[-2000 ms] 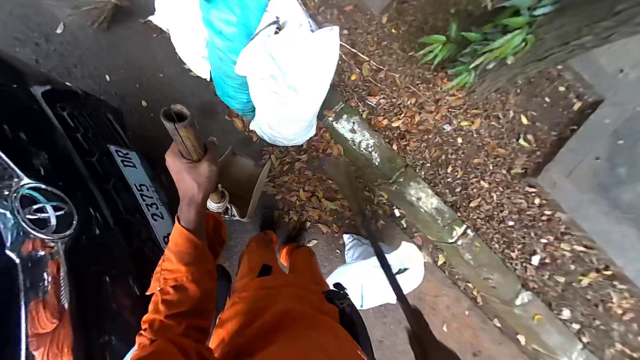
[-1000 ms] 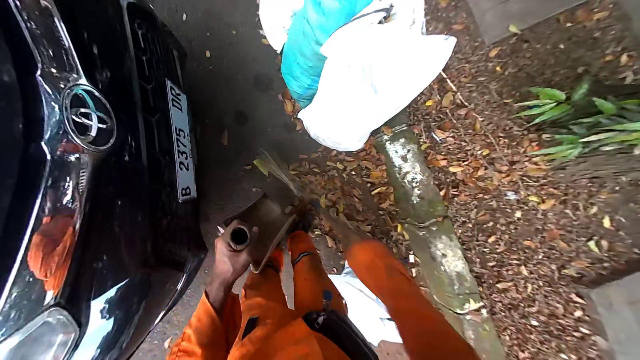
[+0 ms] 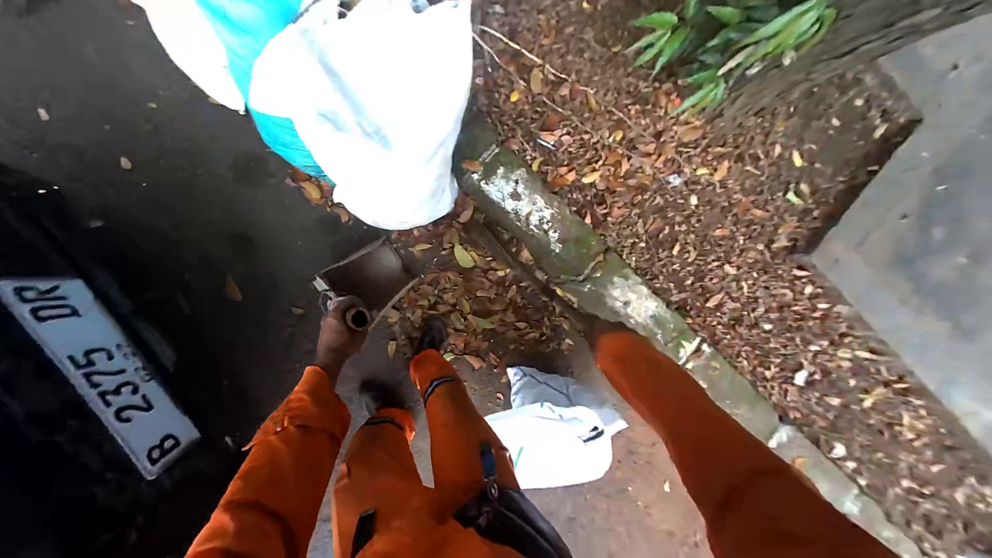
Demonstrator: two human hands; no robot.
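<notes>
My left hand [image 3: 338,335] grips the upright handle [image 3: 357,318] of a dustpan, whose open end shows the handle is hollow. The dustpan's scoop [image 3: 368,275] lies just beyond the hand, beside a heap of dry leaves [image 3: 496,302]. My right hand [image 3: 590,324], partly blurred, is closed around a dark stick-like tool [image 3: 531,271] that runs up and left along the kerb over the leaves; its far end is hard to make out. A white sack [image 3: 554,446] lies flat on the ground between my legs and my right arm.
Filled white sacks [image 3: 372,116] and a turquoise bag [image 3: 283,143] stand ahead against the mossy concrete kerb [image 3: 612,287]. A black car's front with its plate [image 3: 101,372] is close on my left. Leaf-strewn soil, a green plant [image 3: 728,46] and a paved slab [image 3: 922,201] are right of the kerb.
My right hand has moved outward to the right, away from the dustpan, where a bristly broom end showed one second ago. My left hand still holds the dustpan handle. The view has turned.
</notes>
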